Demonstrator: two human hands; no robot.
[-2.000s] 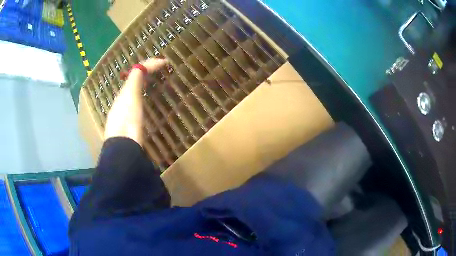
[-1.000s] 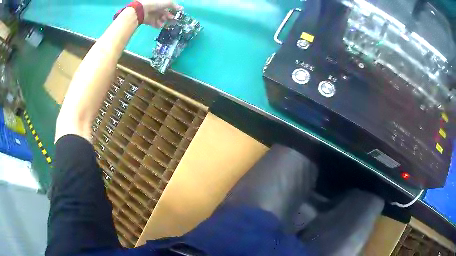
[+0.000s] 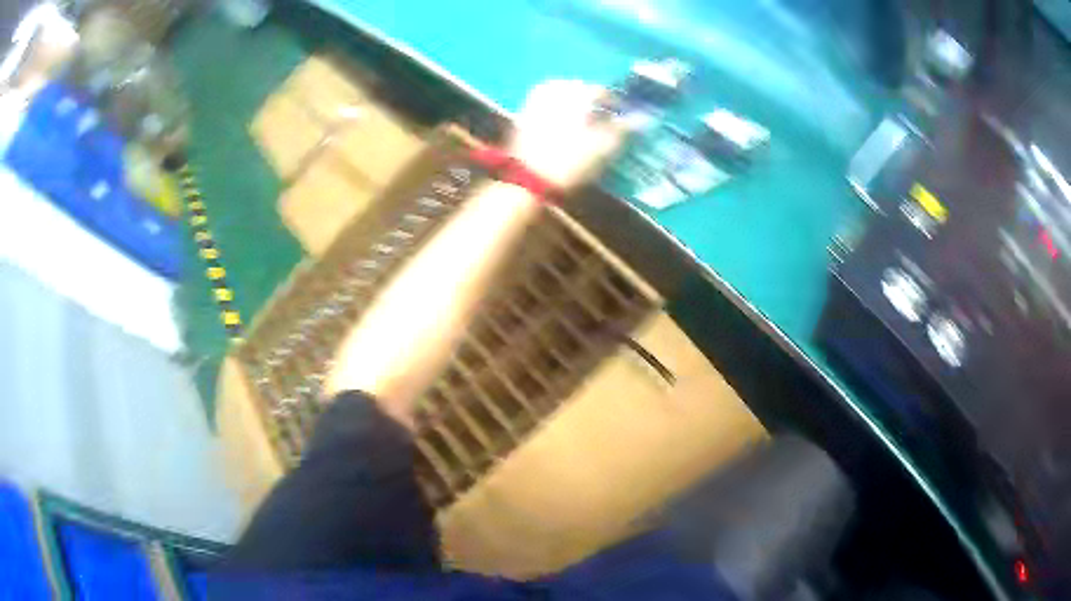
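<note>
The picture is blurred. My left hand, with a red wrist strap, is over the bench edge, beside circuit boards that lie on the green mat. Its fingertips are smeared near the boards; I cannot tell whether they touch or hold one. My forearm crosses over the partitioned carton. Board ends show in the carton's cells along its far left side, and cells nearer the flap look dark. My right hand is not in view.
The black test fixture, with two silver buttons, stands at the right on the bench. Brown cardboard lies on the green floor beyond the carton. Blue bins are at the lower left. A thin dark cord hangs over the carton flap.
The view has swung left, so carton and fixture sit further right in the picture. Boards lie on the mat, beyond my left hand, where a second ago it was at their far end.
</note>
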